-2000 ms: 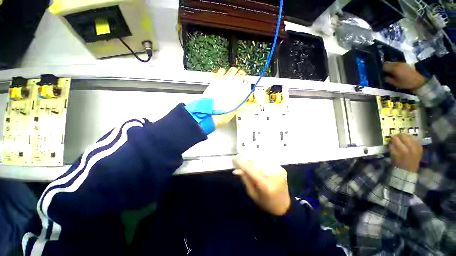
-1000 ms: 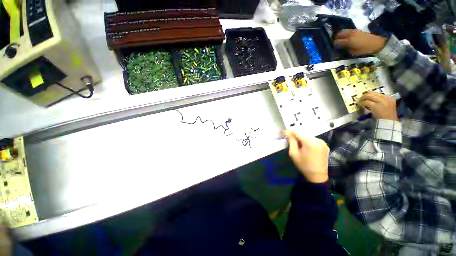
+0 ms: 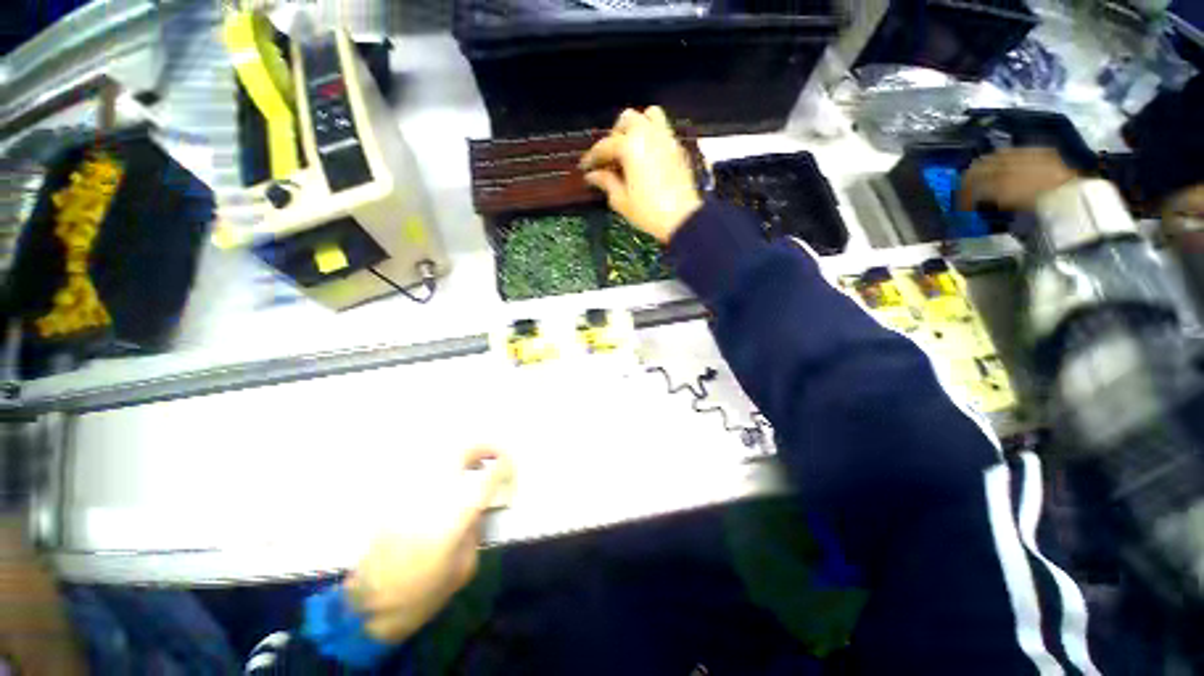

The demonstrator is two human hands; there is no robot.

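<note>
A pale circuit board [image 3: 568,409] with two yellow and black parts on its far edge lies in the white channel, mostly washed out by glare. My left hand [image 3: 420,548], with a blue wrist strap [image 3: 346,626], has thumb and finger closed at the board's near left corner. My right hand [image 3: 644,174] is raised with bent fingers over the brown slotted strips [image 3: 528,172]; whether it holds anything is unclear. In front of the strips are small green components [image 3: 548,258] and green-yellow components [image 3: 631,258], partly hidden by my right arm.
A bin of dark components [image 3: 782,198] stands right of my right hand. A cream tape dispenser [image 3: 337,198] and yellow components [image 3: 82,244] are at left. Another board [image 3: 970,337] lies at right beside a person's plaid sleeve [image 3: 1122,383]. A dark wavy line [image 3: 700,396] marks the channel.
The view has swung left. My left hand, out of clear view one second ago, is at a board's near corner. My right hand has left the other board's near edge and risen over the strips.
</note>
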